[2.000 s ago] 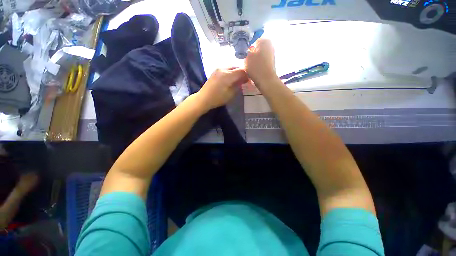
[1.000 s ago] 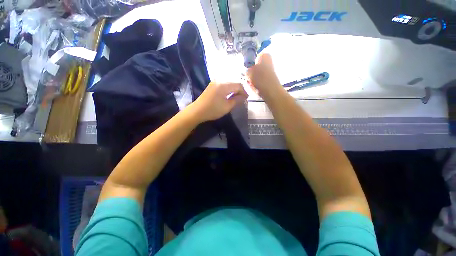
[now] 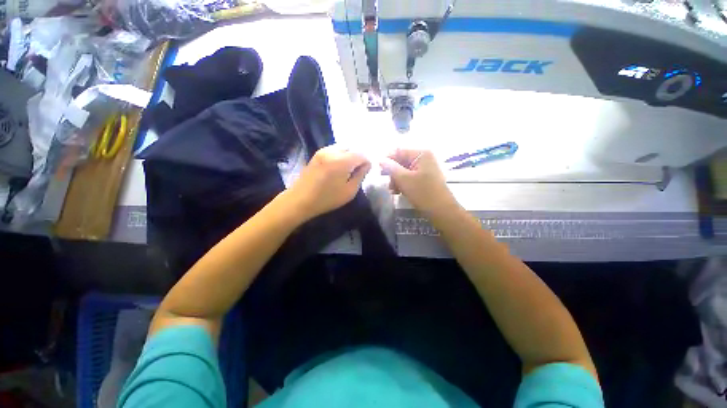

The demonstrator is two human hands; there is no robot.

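A large dark navy garment (image 3: 215, 171) lies on the table at the left and hangs over its front edge, with a rounded navy end (image 3: 308, 100) near the machine. My left hand (image 3: 333, 177) is at the cloth's right side, fingers curled. My right hand (image 3: 414, 174) is just right of it, thumb and fingertips pinched. Both sit in front of the presser foot area of the white sewing machine (image 3: 510, 48). Glare around the fingertips hides whether they hold anything.
Thread snips (image 3: 484, 155) lie right of my right hand. Yellow-handled scissors (image 3: 110, 135) rest on a brown board (image 3: 94, 191) at the left. Crumpled plastic bags (image 3: 60, 64) lie at the far left. A blue basket (image 3: 94, 339) is below the table.
Both hands have come back from the needle area toward the table's front edge. My right hand has left the machine's needle. The view has tilted, showing more of the machine head.
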